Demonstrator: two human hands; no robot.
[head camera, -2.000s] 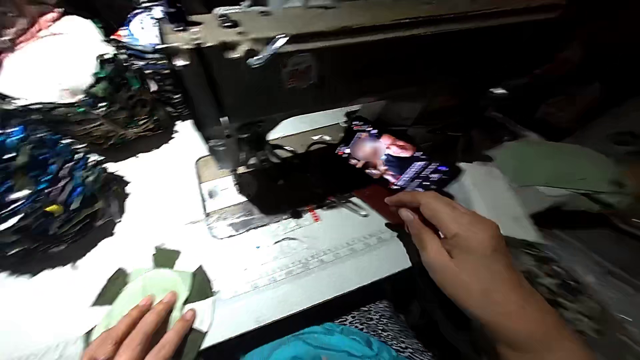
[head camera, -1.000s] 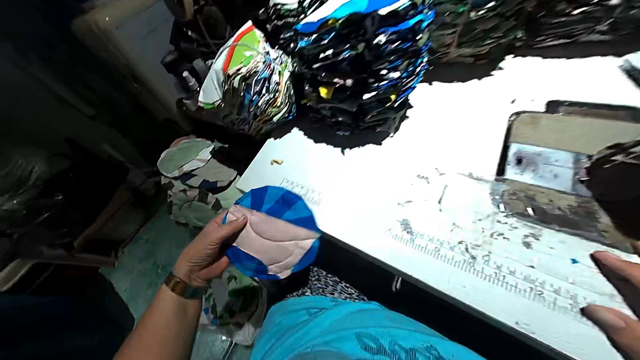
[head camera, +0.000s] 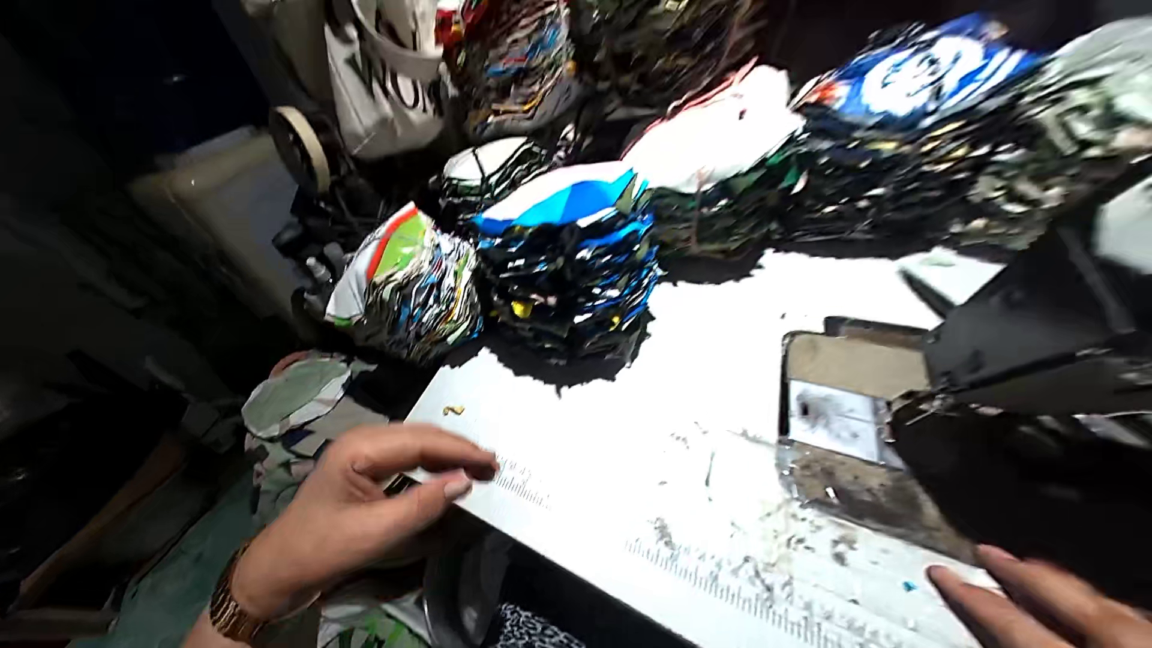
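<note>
Above the front left edge of the white sewing table (head camera: 594, 468), my left hand (head camera: 378, 504) is raised with thumb and fingertips apart, and nothing shows between them. A watch or bracelet is on that wrist. My right hand (head camera: 1044, 598) lies at the lower right by the table's printed ruler, partly cut off by the frame, with no object visible in it. Left of the dark sewing machine (head camera: 1035, 333), its metal needle plate (head camera: 832, 418) is set in the table. A tall stack of blue and black fabric pieces (head camera: 567, 279) stands at the table's back left.
Beside the blue stack is a stack with a white, red and green top (head camera: 409, 288). More fabric stacks (head camera: 720, 135) line the back. Below the table's left edge lies a pile of pale round fabric pieces (head camera: 297, 396). A printed cloth bag (head camera: 382, 90) hangs behind.
The blue-edged round fabric piece seen in my left hand a second ago is gone from it. The view has swung left since the first frame.
</note>
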